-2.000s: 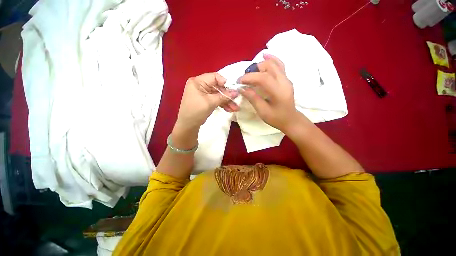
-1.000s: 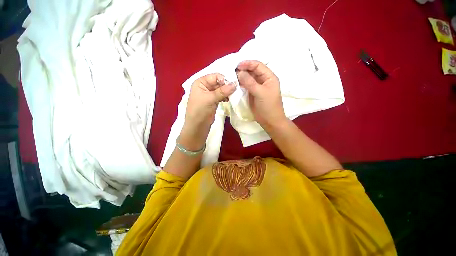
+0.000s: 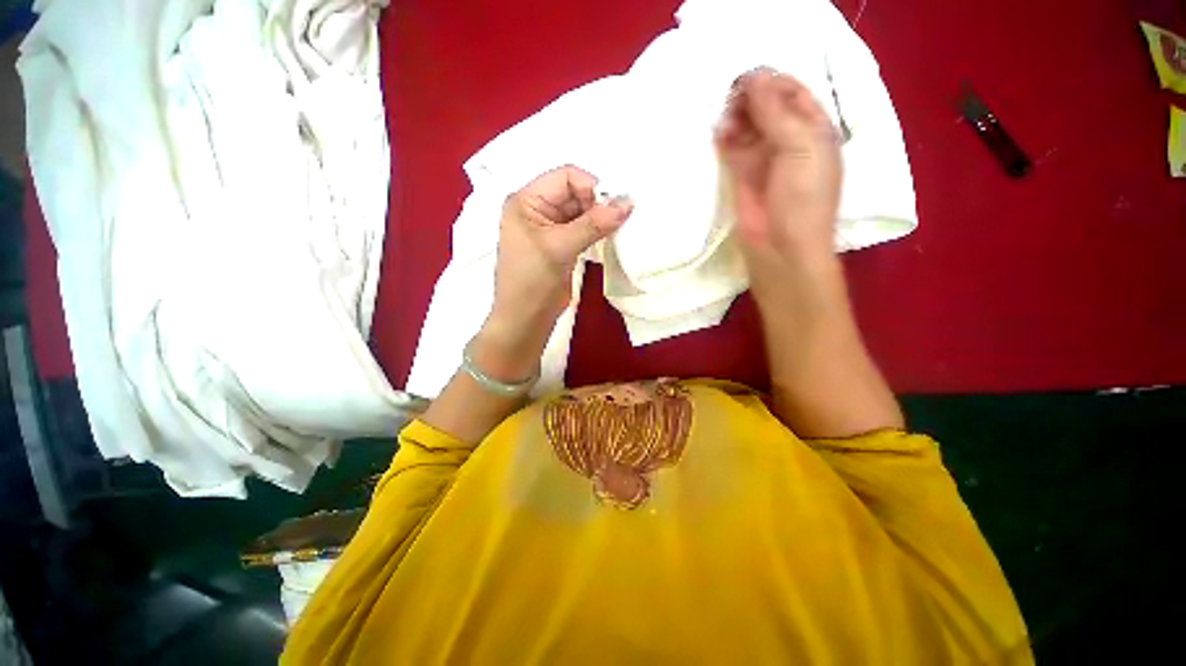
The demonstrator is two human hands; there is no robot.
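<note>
A white garment [image 3: 670,143] lies spread on the red cloth in front of me. My left hand [image 3: 557,234] is over its left part, with thumb and forefinger pinched on a tiny silvery-grey piece [image 3: 604,198], which looks like a fastener. Whether cloth is also in that pinch is hard to tell. My right hand [image 3: 787,156] is raised over the garment's right part, blurred, with its fingertips drawn together. No needle or thread can be made out at the fingers.
A long rumpled white garment pile [image 3: 221,260] covers the left side and hangs over the table's front edge. Dark thread snips [image 3: 996,135] lie on the red cloth [image 3: 1041,286] to the right. Yellow packets [image 3: 1167,59] are cut off at the right edge. A fine thread shows at the top.
My right hand has moved away from my left hand, to the right and up. My left hand keeps its pinch. The view has shifted, so the loose fasteners and white cones are out of the picture.
</note>
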